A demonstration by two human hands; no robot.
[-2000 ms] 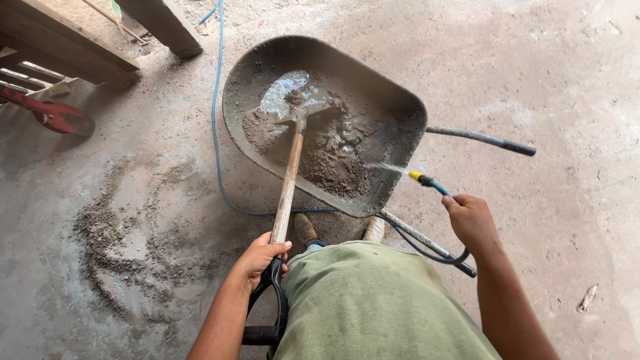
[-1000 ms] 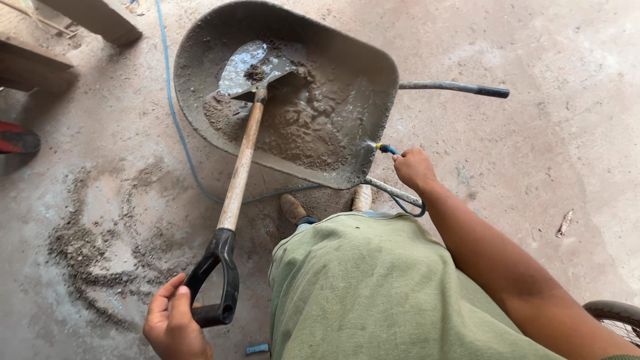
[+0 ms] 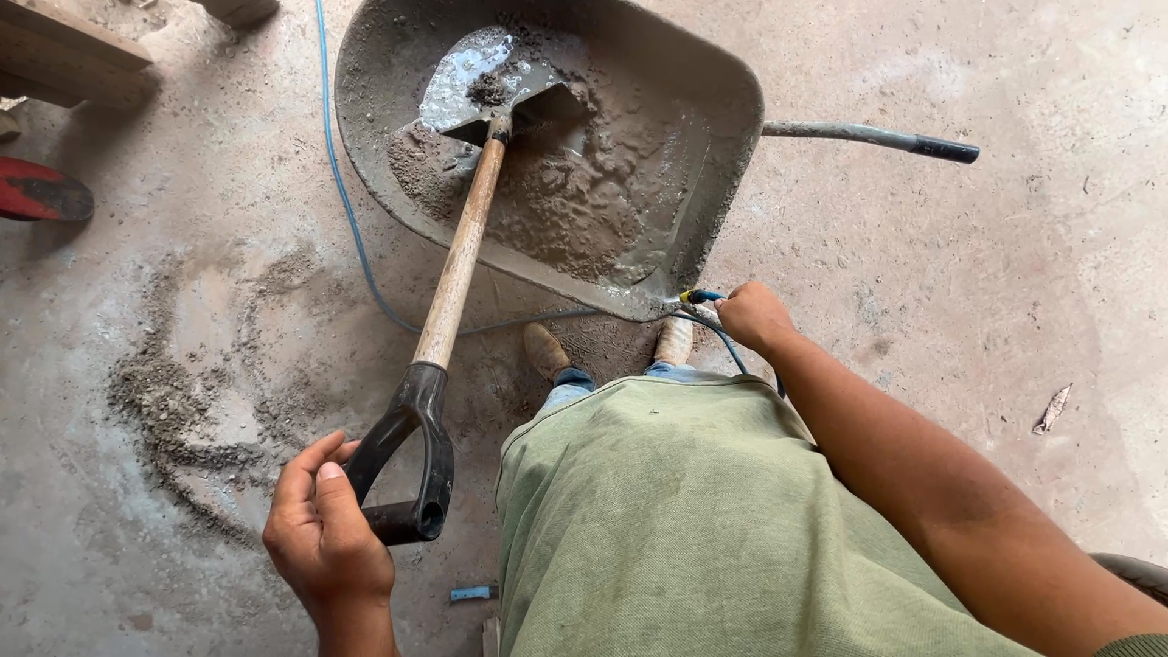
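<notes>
My left hand [image 3: 328, 525] is at the black D-grip of a shovel [image 3: 461, 251], its fingers loosely curled against the grip's left side. The shovel's wooden shaft slants up into a wheelbarrow tray [image 3: 730, 173], where its metal blade rests in wet grey mortar [image 3: 584, 201]. Some water pools around the blade. My right hand [image 3: 754, 315] holds a blue hose with a yellow nozzle [image 3: 689, 297] at the tray's near right corner, and water sprays from it onto the rim there.
A wheelbarrow handle [image 3: 867, 135] sticks out to the right. The blue hose [image 3: 351, 214] loops over the concrete floor left of the tray. Loose gravelly mix [image 3: 164, 401] lies at left, below a red and black object [image 3: 41, 190] and timber pieces [image 3: 73, 50]. Part of a tyre [image 3: 1131, 573] shows at lower right.
My left hand has gone from the top of the shovel's grip to its left side, with the fingers loosened. My right hand has brought the nozzle closer to the tray's near corner.
</notes>
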